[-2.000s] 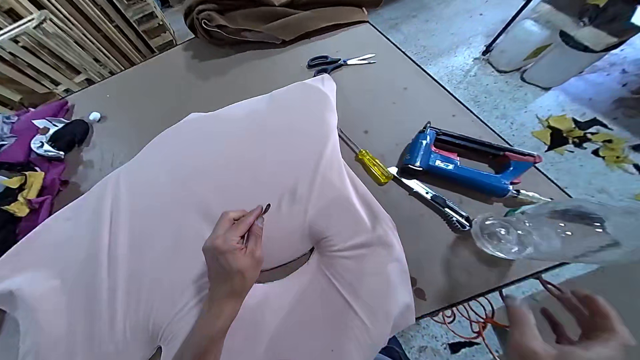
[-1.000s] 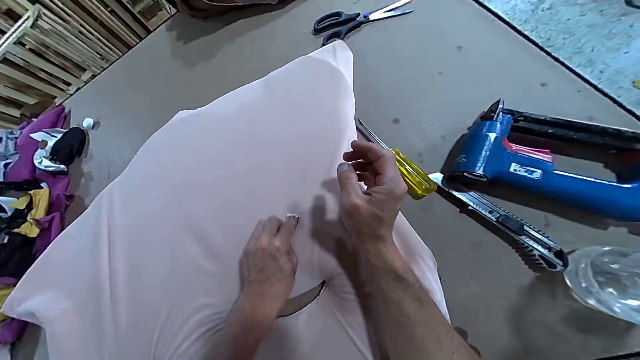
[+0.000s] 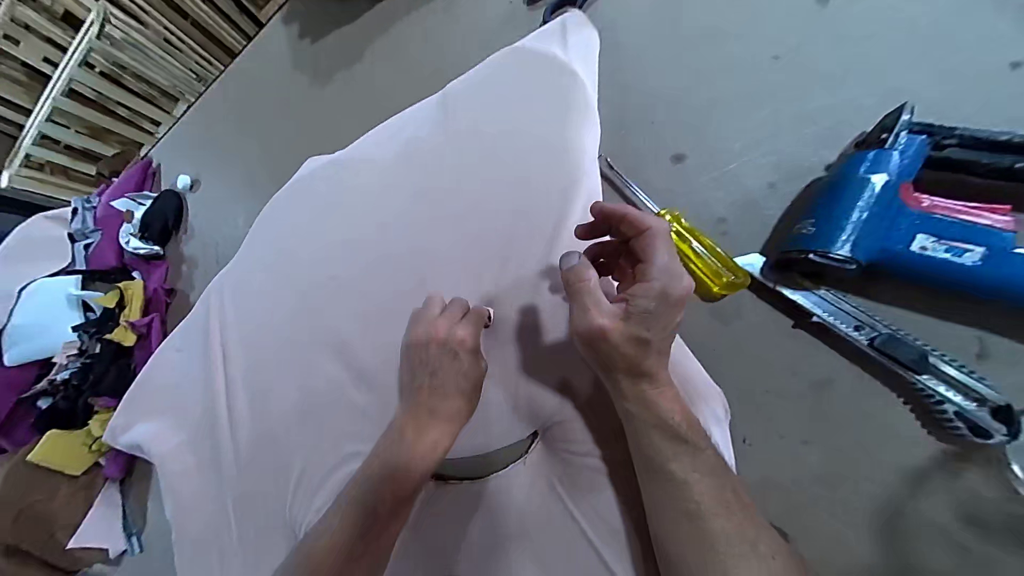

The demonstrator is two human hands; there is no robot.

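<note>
Pale pink fabric [image 3: 448,184] lies spread across the table, with a curved opening [image 3: 488,464] near its lower middle. My left hand [image 3: 444,360] rests on the fabric above that opening, fingers curled around a small dark-edged piece [image 3: 488,317] that pokes out by the index finger; most of it is hidden. My right hand [image 3: 628,288] hovers over the fabric's right edge, fingers bent and apart, holding nothing visible. Just beyond it lies a screwdriver with a yellow handle [image 3: 704,256], its shaft pointing up and left.
A blue staple gun [image 3: 880,208] and a snap-off utility knife [image 3: 896,352] lie on the table [image 3: 720,96] at right. Part of the scissors' handle [image 3: 564,8] shows at the top. Fabric scraps [image 3: 88,344] are heaped at left, near a small white object [image 3: 184,182] and wooden frames [image 3: 104,88].
My right hand has come from the far lower right, near the clear bottle, to above the fabric beside my left hand. The view has moved closer to the table.
</note>
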